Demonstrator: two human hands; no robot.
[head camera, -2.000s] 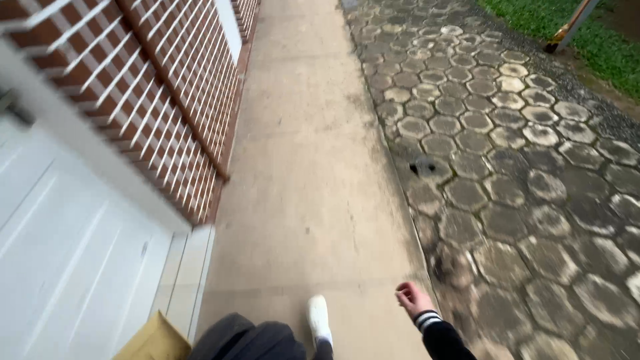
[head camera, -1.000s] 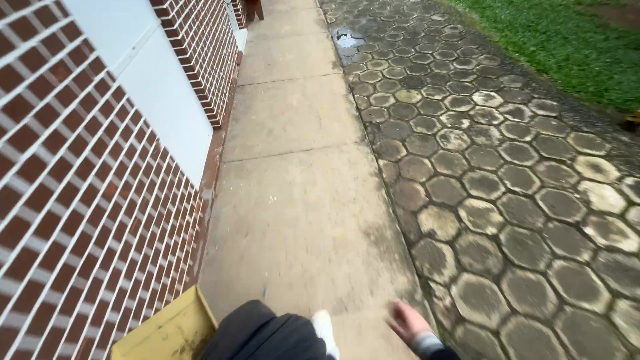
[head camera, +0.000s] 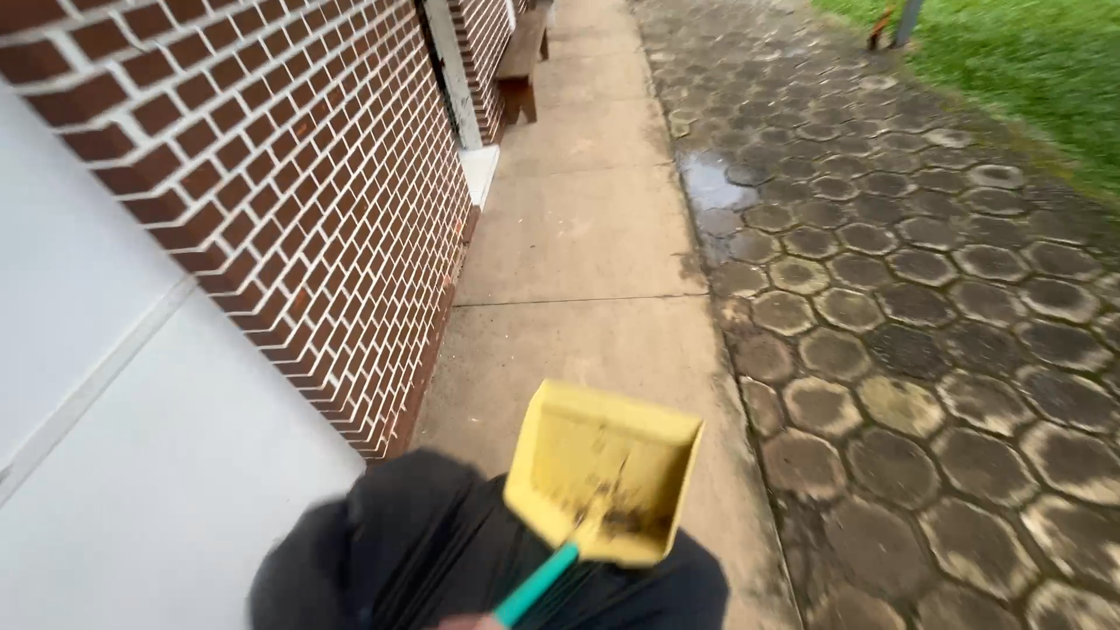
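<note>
A yellow dustpan (head camera: 604, 472) is in front of my body, over the walkway, its open side tipped forward. Dark debris lies in its lower part. Its green handle (head camera: 538, 584) runs down to the lower left, where my left hand (head camera: 468, 622) grips it at the bottom edge; only a sliver of that hand shows. Black, creased material (head camera: 420, 542) fills the area behind and beside the dustpan; whether it is clothing or a bag, I cannot tell. My right hand is out of view.
A concrete walkway (head camera: 582, 236) runs ahead between a brick wall (head camera: 315, 201) and hexagonal pavers (head camera: 910, 359). A wooden bench (head camera: 521, 61) stands by the wall. A puddle (head camera: 716, 182) lies beside the walkway. Grass (head camera: 1015, 79) and a post (head camera: 907, 22) are at the right.
The yellow dustpan has moved from the lower left to the middle, and its handle now shows. My right hand, seen earlier at the lower right, has left the view. The view has advanced along the walkway.
</note>
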